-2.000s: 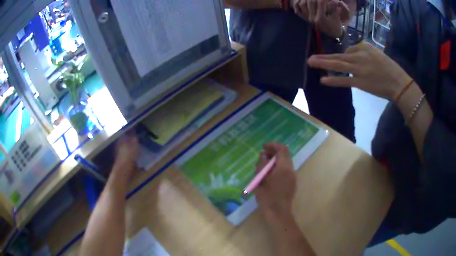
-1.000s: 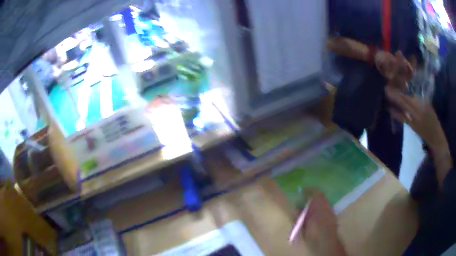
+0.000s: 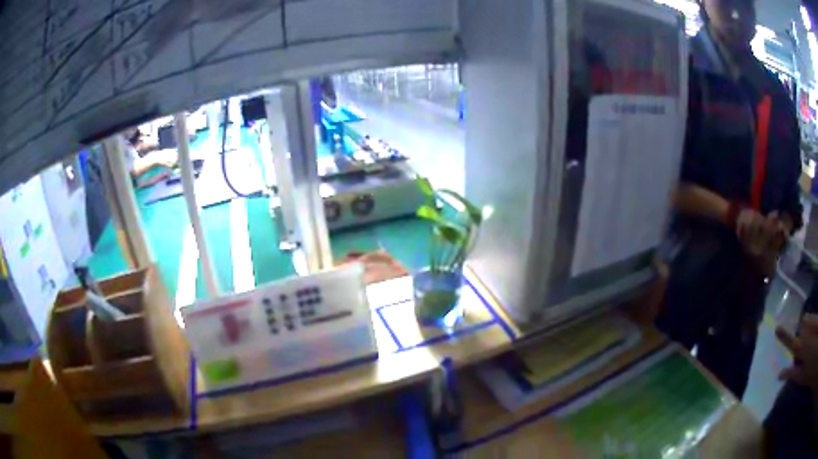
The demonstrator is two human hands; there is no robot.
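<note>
Neither of my hands is in the picture. Nearest in front of me is the wooden ledge with a white desk sign [image 3: 287,327] standing on it. A potted plant [image 3: 444,260] in a small glass vase stands to its right. A brown wooden organizer [image 3: 112,350] stands at the left, with something slim in it. Below the ledge, yellow paper [image 3: 583,354] lies in the low slot at the right. The green desk sheet [image 3: 650,412] lies on the desk at the lower right, cut off by the lower edge.
A grey metal cabinet [image 3: 507,170] with a glass door and a taped printed list [image 3: 623,184] stands on the ledge. A person in dark clothes [image 3: 726,179] stands at the right, hands together. Another person's hand [image 3: 798,350] shows at the right edge. A blue object [image 3: 417,426] is below the ledge.
The view has swung up and left. My right hand with the pink pen has left the picture; my left hand, seen two seconds ago, is also out. The sign, plant and organizer now show clearly.
</note>
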